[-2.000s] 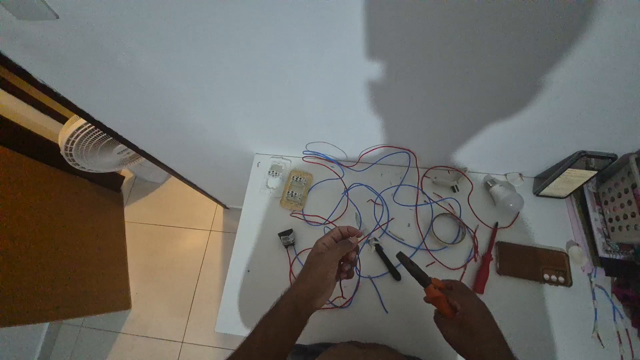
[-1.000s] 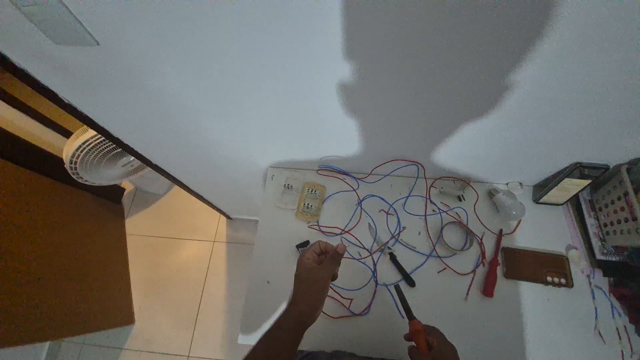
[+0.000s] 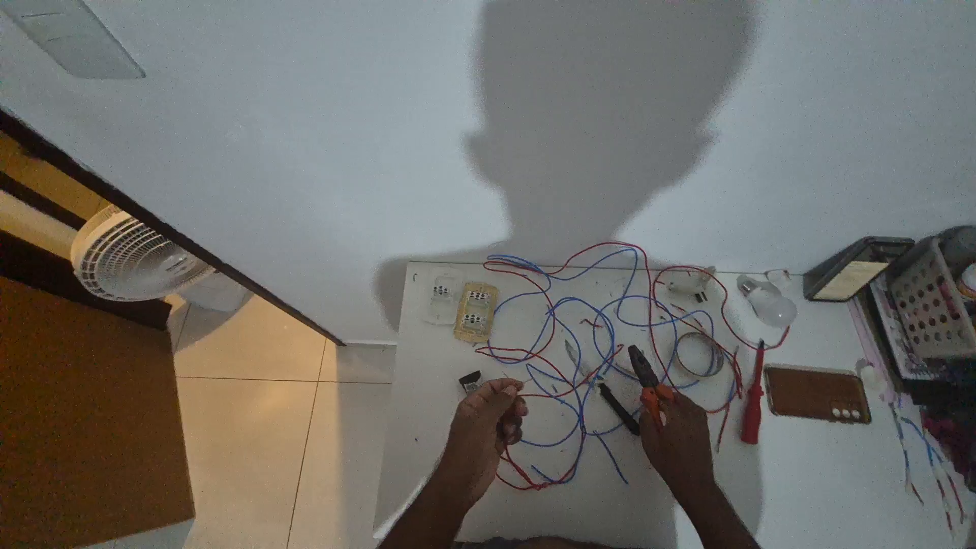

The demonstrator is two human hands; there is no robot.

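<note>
My left hand (image 3: 488, 415) pinches a thin wire end between thumb and fingers; a small black part (image 3: 470, 381) lies just beyond it, partly covered. My right hand (image 3: 675, 431) grips pliers with orange handles (image 3: 654, 398), their dark jaws pointing away from me over the wires. Loops of blue wire (image 3: 568, 301) and red wire (image 3: 648, 293) sprawl across the white table. Between my hands lies a knife with a black handle (image 3: 619, 409). A roll of tape (image 3: 699, 354) rests right of the pliers, and a red screwdriver (image 3: 752, 404) farther right.
A yellowish socket plate (image 3: 476, 311) and a clear one (image 3: 441, 299) sit at the back left. A light bulb (image 3: 768, 301), a brown-cased phone (image 3: 817, 394), a dark-framed lamp (image 3: 858, 268) and a perforated basket (image 3: 930, 305) are on the right. A fan (image 3: 137, 255) stands beyond the wall edge.
My right hand has raised the pliers from near the table's front edge to over the wires. My left hand stays closed on a wire end.
</note>
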